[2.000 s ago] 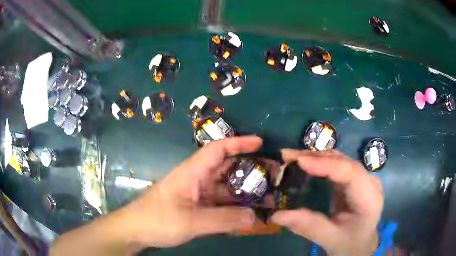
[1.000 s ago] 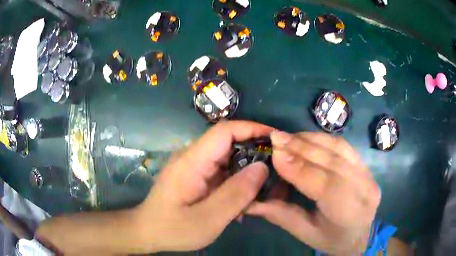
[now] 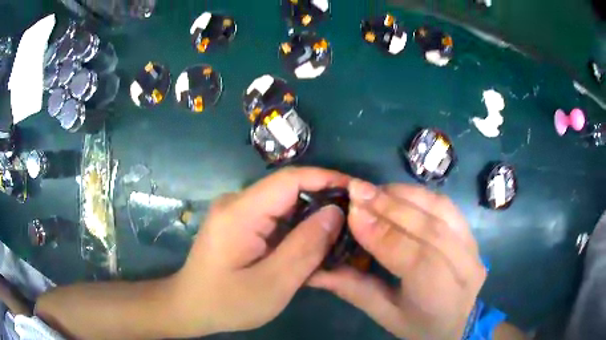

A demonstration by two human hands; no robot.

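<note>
My left hand (image 3: 249, 249) and my right hand (image 3: 405, 255) meet at the lower middle around a dark round watch body (image 3: 322, 202). My left thumb lies across it and my right fingertips touch its right side. Most of it is hidden by my fingers, so I cannot tell whether a display is seated on it. A bit of orange-brown shows below it between my hands. A watch body with a white rectangle (image 3: 282, 135) lies just beyond my left hand, overlapping a display module (image 3: 266, 95). Two more watch bodies (image 3: 430, 155) (image 3: 500, 186) lie to the right.
Several black display modules (image 3: 199, 87) with orange tabs lie across the back of the green mat. At left are clustered grey discs (image 3: 81, 84), a white slip (image 3: 30, 70) and a clear plastic strip (image 3: 98, 199). White scraps (image 3: 492, 113) and a pink double-disc (image 3: 569, 121) lie at right.
Two seconds ago the watch body's board showed and my right hand held a dark piece apart from it. Now my hands have closed together over the body. The view has also shifted.
</note>
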